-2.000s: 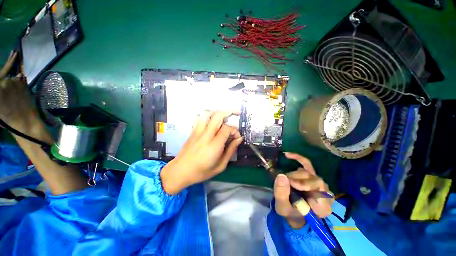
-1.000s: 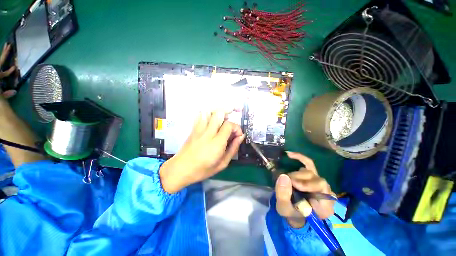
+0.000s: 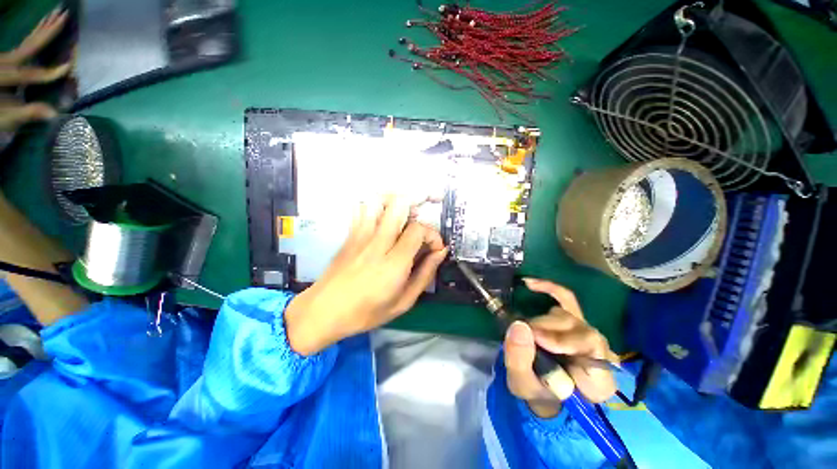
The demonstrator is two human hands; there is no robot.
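The opened tablet unit (image 3: 271, 183) lies flat on the green mat, its black edge around a glaring white inside. My left hand (image 3: 372, 275) rests over its lower middle, thumb and fingertips pinched together near the main board (image 3: 473, 240); what they pinch is too small and hidden to name. My right hand (image 3: 560, 353) holds the soldering iron (image 3: 592, 426) by its grip. The iron's metal tip points up and left, close to my left fingertips at the board's lower part. Whether the tip touches is unclear.
Red wired components (image 3: 496, 46) lie beyond the tablet. A solder spool (image 3: 124, 255) and mesh disc (image 3: 78, 165) stand left. A tape roll (image 3: 583, 220), fume fan (image 3: 679, 119), blue ridged box (image 3: 734, 284) and yellow sponge (image 3: 797, 366) are right. Another person's hand (image 3: 27, 78) is by a second tablet (image 3: 119, 46).
The second tablet at the upper left has moved right and turned, with the other person's hand beside it. My hands and the iron have stayed nearly in place. The view has shifted slightly.
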